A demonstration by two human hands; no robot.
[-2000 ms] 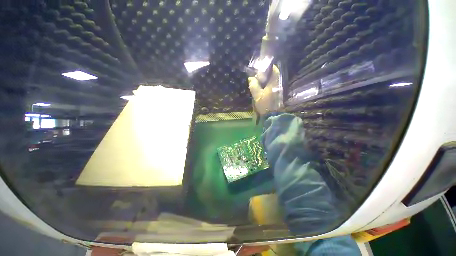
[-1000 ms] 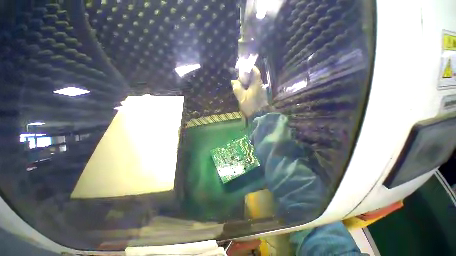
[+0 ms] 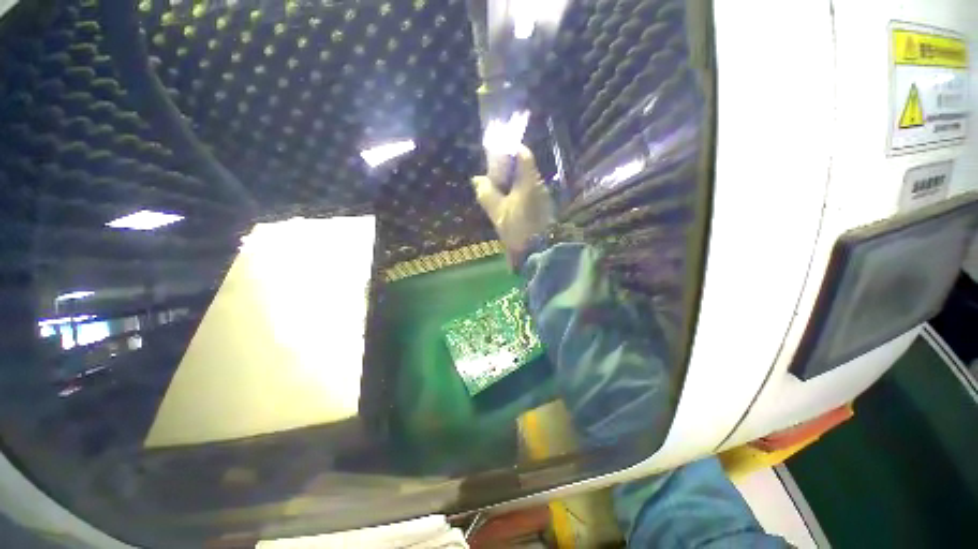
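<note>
My right hand [image 3: 519, 206], in a pale glove and blue sleeve, is seen through the window. It is raised at the back of the mat, its fingers around the lower end of a pale upright tool [image 3: 502, 102] that comes from the booth top; glare hides part of the grip. A green circuit board [image 3: 491, 345] with silvery speckles lies flat and angled on the green mat [image 3: 418, 413], left of my sleeve and not touched by my fingers. My left hand is not in view.
A large cream panel [image 3: 279, 332] slants left of the mat. Dark bumpy foam [image 3: 300, 97] lines the booth. The white housing [image 3: 756, 214] carries a dark display [image 3: 890, 284] at right. Red and yellow padding and white cloth [image 3: 365, 533] lie below the window. A dark green strip [image 3: 895, 456] runs at lower right.
The camera view has turned right, so the booth interior has shifted left and the display and warning label show more fully. My right hand stays on the tool, and the board has not visibly moved on the mat.
</note>
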